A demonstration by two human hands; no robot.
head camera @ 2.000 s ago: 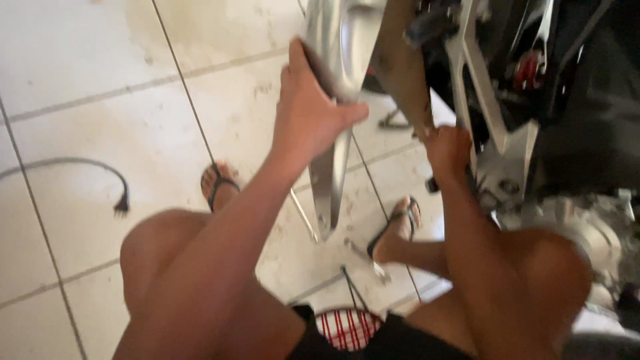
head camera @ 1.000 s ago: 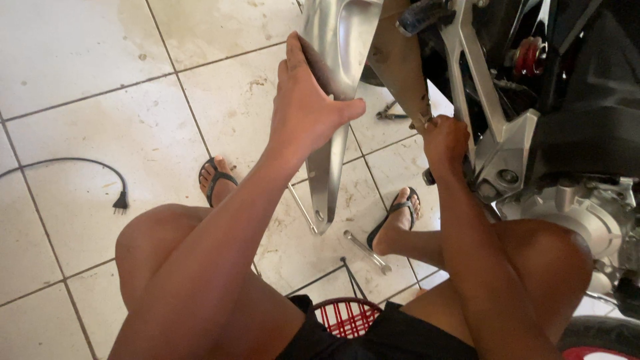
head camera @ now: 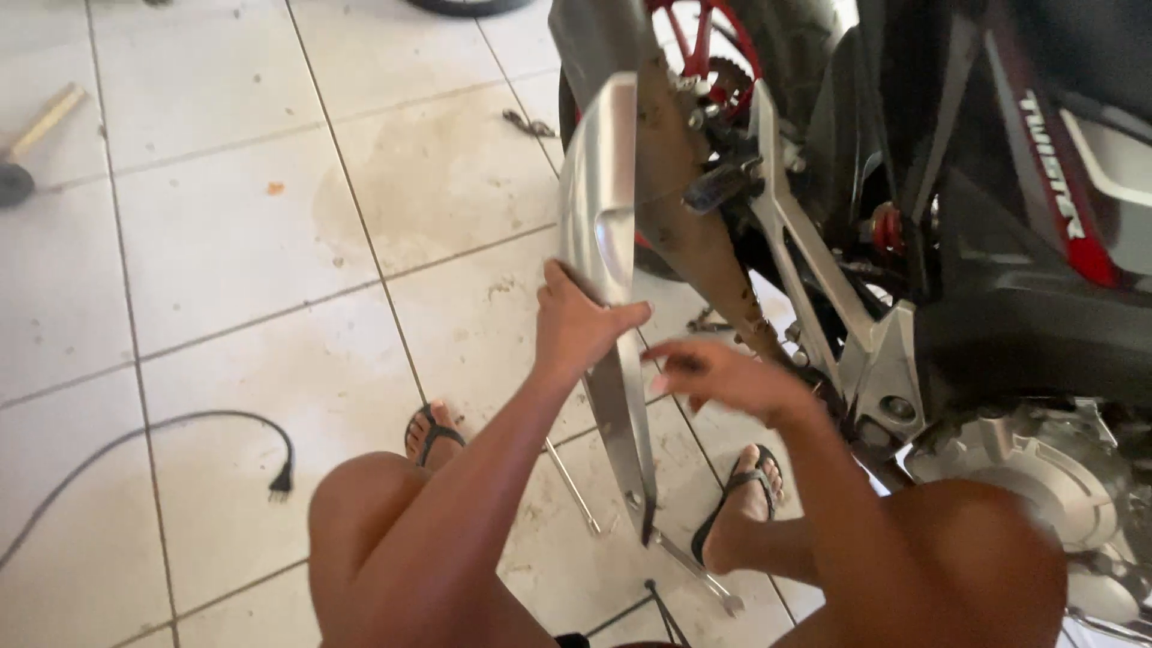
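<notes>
My left hand point(head camera: 580, 324) grips the silvery metal exhaust heat shield point(head camera: 598, 198) around its middle, with the thumb across its face. The shield stands lengthwise in front of me, its narrow end pointing down towards the floor. My right hand point(head camera: 720, 378) is just right of the shield, blurred, with its fingers apart and nothing seen in them. Behind the shield and to its right is the dirty exhaust muffler point(head camera: 675, 198) of the motorcycle, beside the footpeg bracket point(head camera: 810, 261).
The engine cover point(head camera: 1017, 477) is at the lower right. On the tiled floor lie a wrench point(head camera: 697, 571), a thin metal rod tool point(head camera: 571, 486), a power cord with plug point(head camera: 281, 477) and a mallet point(head camera: 40, 135). My sandalled feet are either side of the shield.
My right hand has come off the lower end of the muffler and moved left towards the shield. The left hand keeps its hold. The view now takes in more of the motorcycle and floor ahead.
</notes>
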